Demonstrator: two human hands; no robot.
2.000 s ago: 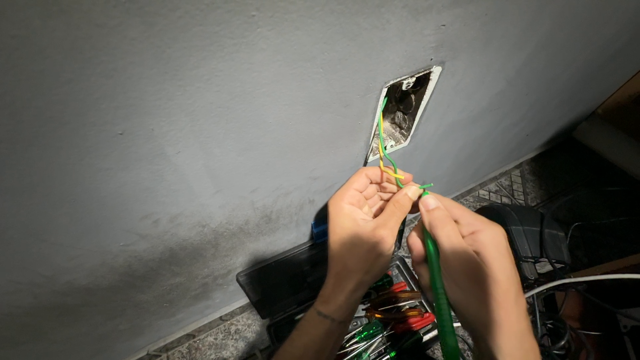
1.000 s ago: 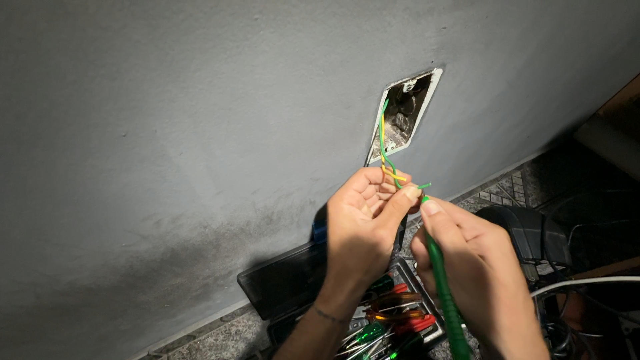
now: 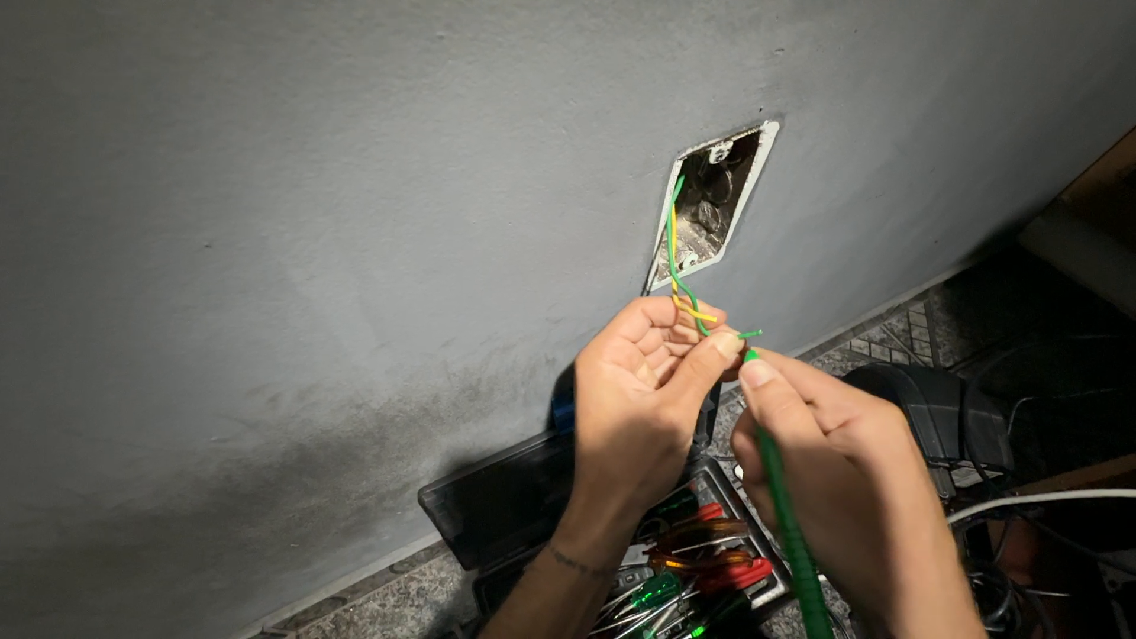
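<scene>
A green wire [image 3: 672, 240] and a yellow wire [image 3: 683, 302] come out of a recessed wall box [image 3: 714, 209] with a pale rim. My left hand [image 3: 652, 390] pinches the green wire between thumb and fingertips, its short end sticking out to the right; the yellow wire's end lies over those fingers. My right hand [image 3: 825, 444], just to the right, grips a thick green cable or sleeve [image 3: 790, 524] near its tip, which points at the left thumb. The tips of the hands are very close; whether they touch is hard to tell.
Below my hands an open black toolbox [image 3: 497, 501] holds red-handled tools [image 3: 737, 575] and green-handled screwdrivers [image 3: 657, 590]. At the right stand a black device [image 3: 932, 417] and a white cable [image 3: 1047, 495] among dark cords. The grey wall [image 3: 355, 222] fills the left.
The tip of the green cable or sleeve has shifted slightly relative to my left thumb. Both hands keep nearly the same place and hold.
</scene>
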